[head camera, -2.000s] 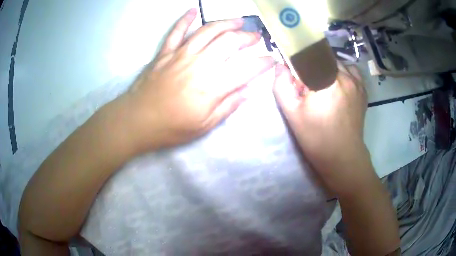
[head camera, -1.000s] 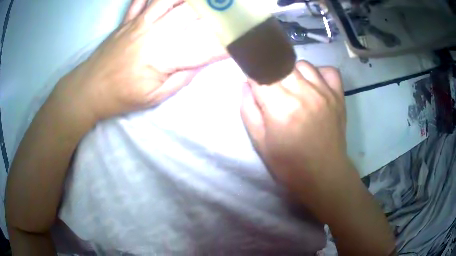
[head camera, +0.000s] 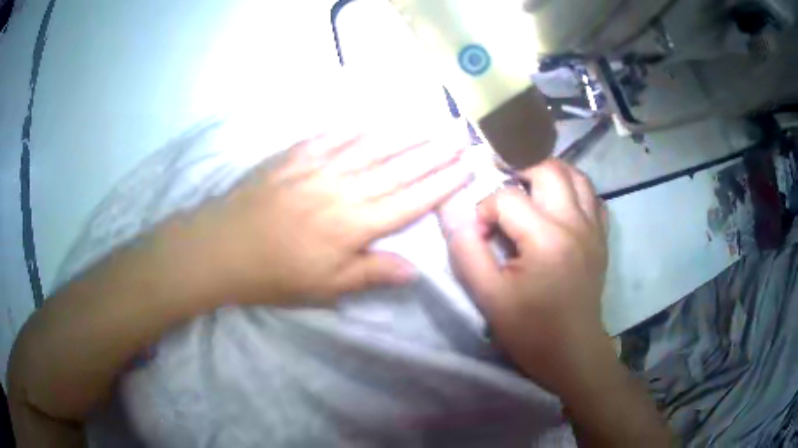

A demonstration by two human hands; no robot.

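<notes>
A pale grey-white cloth [head camera: 289, 376] spreads over the table edge towards me, with folds in its lower part. My left hand [head camera: 332, 219] lies flat on it, palm down, fingers pointing to the machine. My right hand [head camera: 534, 254] is at the cloth's right edge, fingers curled, with thumb and forefinger pinching the edge just below the brown rounded end of the cream machine bar [head camera: 516, 127]. Glare washes out the cloth near the fingertips. The needle area is partly hidden by the bar.
The machine's metal parts [head camera: 604, 92] are at the upper right. The white table [head camera: 114, 96] has dark tape-like strips. A dark red, scuffed patch [head camera: 761, 197] is at the right. A heap of grey cloth [head camera: 735, 350] lies at the lower right.
My left hand has slid back towards me from beside the bar and lies flatter. My right hand's fingers are more curled on the cloth edge. The cloth is more folded, and the camera view has shifted.
</notes>
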